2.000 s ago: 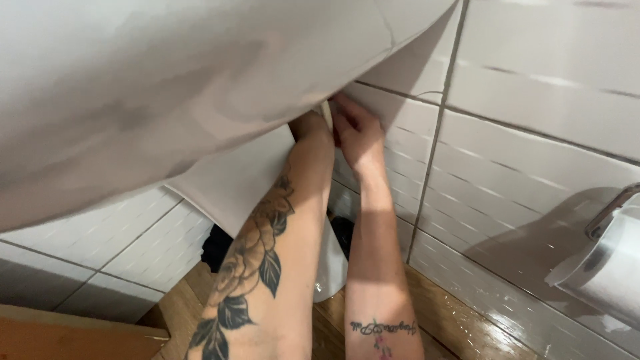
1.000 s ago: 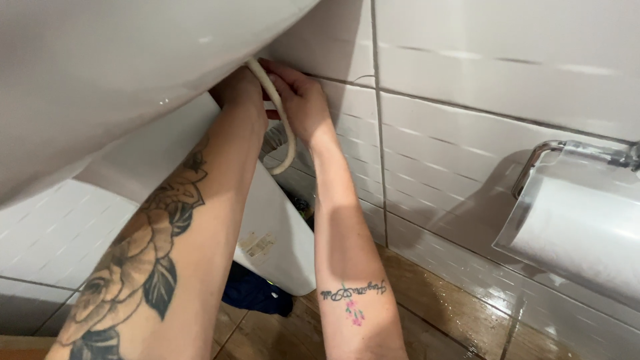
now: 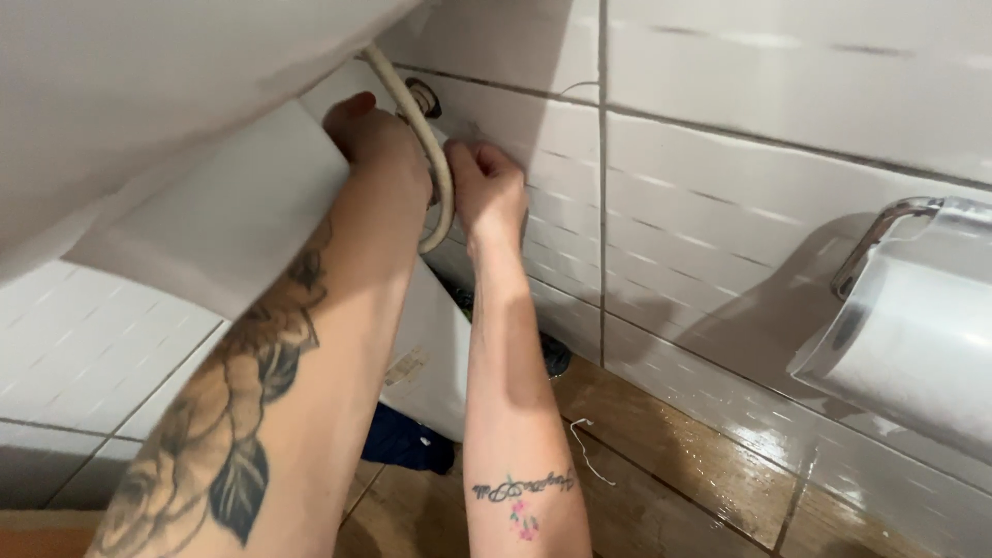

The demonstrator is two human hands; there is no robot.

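Observation:
Both my arms reach under a white ceramic basin point(image 3: 178, 85). A cream flexible hose point(image 3: 425, 139) hangs from beneath it in a curve and passes in front of my left hand point(image 3: 380, 139), whose fingers are mostly hidden behind the hose and wrist. My right hand point(image 3: 492, 186) is just right of the hose, close to the tiled wall, with its fingers curled; whether they hold anything cannot be seen. A dark-rimmed wall fitting point(image 3: 422, 97) shows above and between my hands. Behind my left forearm stands a white ceramic pedestal point(image 3: 232, 194).
A toilet paper roll point(image 3: 922, 364) sits in a metal holder point(image 3: 860, 248) on the right wall. Dark blue cloth point(image 3: 407, 440) lies on the wood-look floor point(image 3: 659, 496), which is wet by the wall. A thin white string point(image 3: 593, 457) lies near my right forearm.
My right hand has moved away from the hose, leaving a gap between my hands. The hose and the wall fitting now show more plainly. The view has shifted toward the right wall.

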